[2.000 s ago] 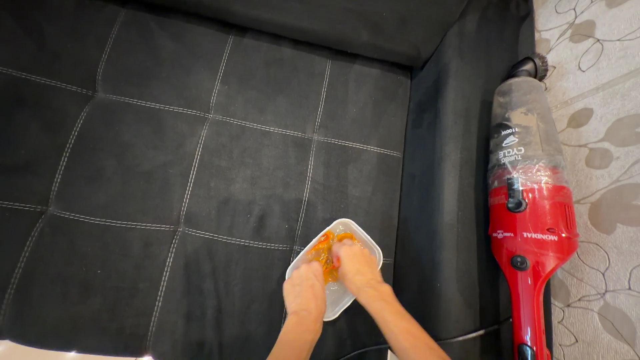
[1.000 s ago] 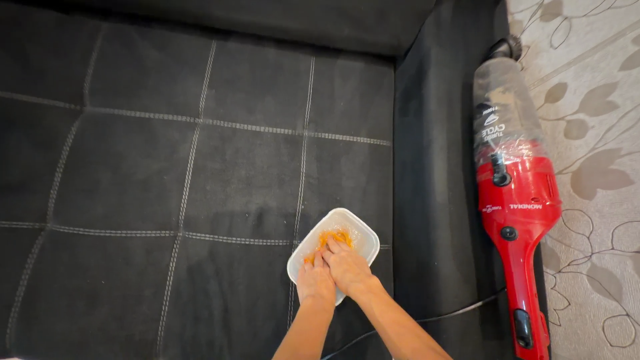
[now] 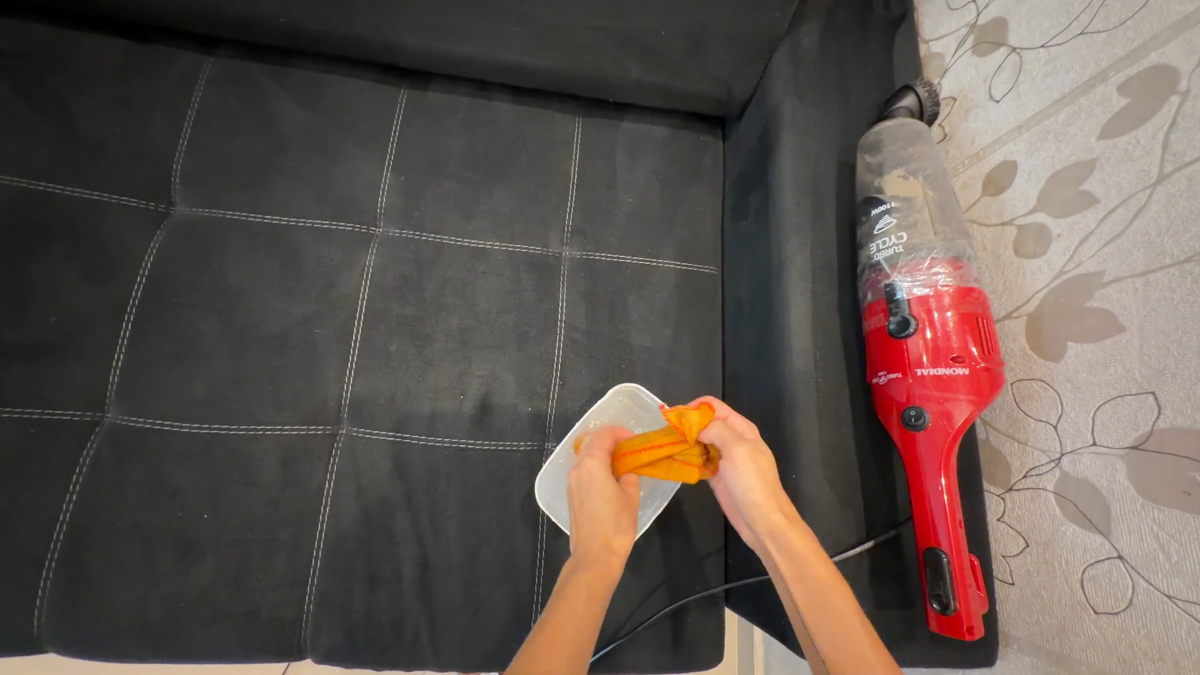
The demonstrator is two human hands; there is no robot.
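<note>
An orange cloth [image 3: 661, 455] is bunched up between my two hands, above a white plastic tub [image 3: 619, 408]. My left hand [image 3: 603, 487] grips the cloth's left end over the tub. My right hand [image 3: 745, 459] holds its other end, just past the tub's right rim. Small droplets or bubbles show on the tub's inner wall. The tub rests on the black stitched seat of a sofa [image 3: 450, 347], near the right armrest; my hands and the cloth hide part of its inside.
A red Mondial handheld vacuum cleaner [image 3: 937, 356] with a clear dust container lies along the black armrest [image 3: 787, 281]. Its black brush nozzle [image 3: 914, 101] points toward the backrest. A black cord [image 3: 712, 591] runs across the sofa's front edge. Leaf-patterned wallpaper [image 3: 1087, 328] is at right.
Both hands have risen out of the tub with the orange cloth, which was down inside it a second ago. My right hand has moved right, apart from my left.
</note>
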